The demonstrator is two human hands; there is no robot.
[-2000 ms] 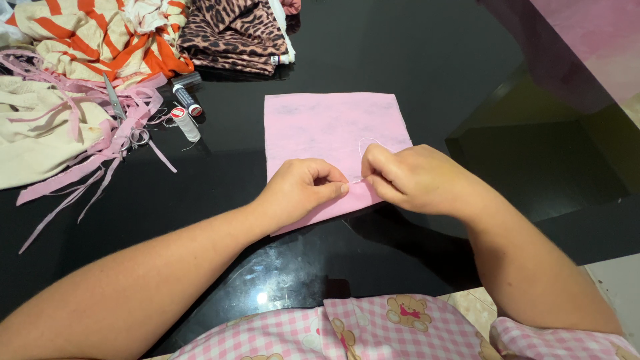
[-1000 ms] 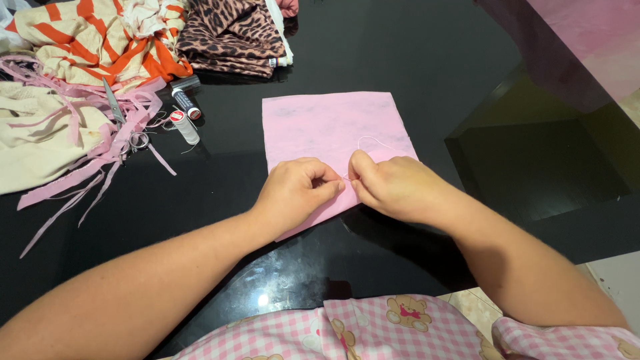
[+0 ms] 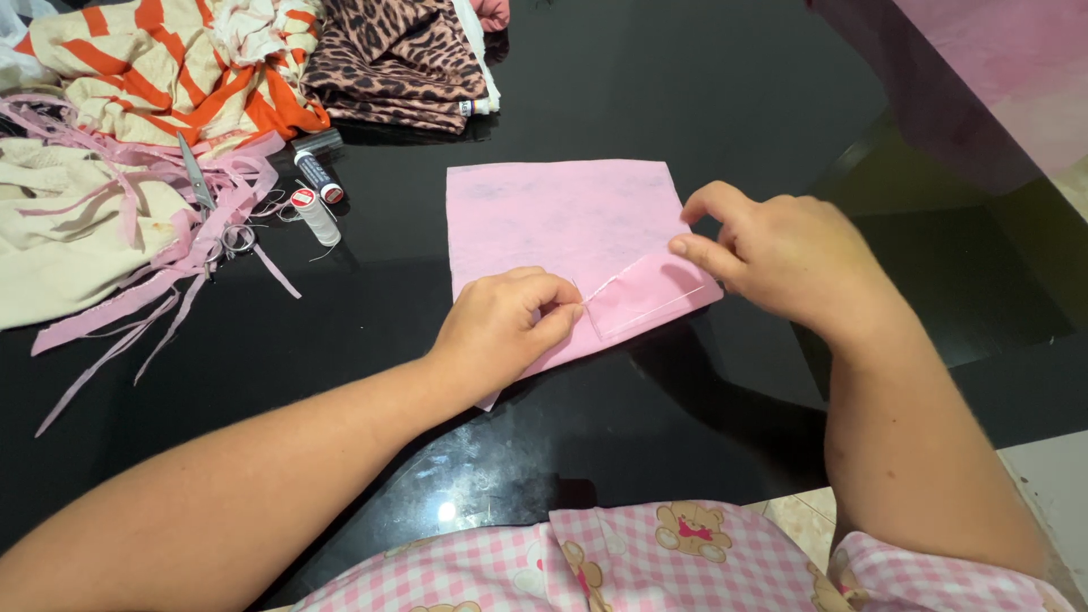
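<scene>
A roughly square pink cloth (image 3: 561,212) lies on the black glossy table, with a folded strip along its near right side. White thread (image 3: 650,313) runs as a line along that strip and also slants up toward the right edge. My left hand (image 3: 518,319) pinches the cloth between thumb and forefinger, where a thin needle-like tip shows at the fingertips. My right hand (image 3: 756,246) is at the cloth's right edge, thumb and forefinger apart; whether it holds the thread cannot be made out.
At the upper left are a white thread spool (image 3: 316,219), a dark spool (image 3: 318,177), scissors (image 3: 197,174) among pink fabric strips (image 3: 115,327), cream cloth (image 3: 59,221), orange-and-cream cloth (image 3: 153,68) and folded leopard-print fabric (image 3: 399,68). The black table (image 3: 382,297) has glossy reflections.
My right hand has moved right, away from my left hand, and its thumb and forefinger have parted. The left hand remains pinching the cloth. More of the folded strip and thread now shows.
</scene>
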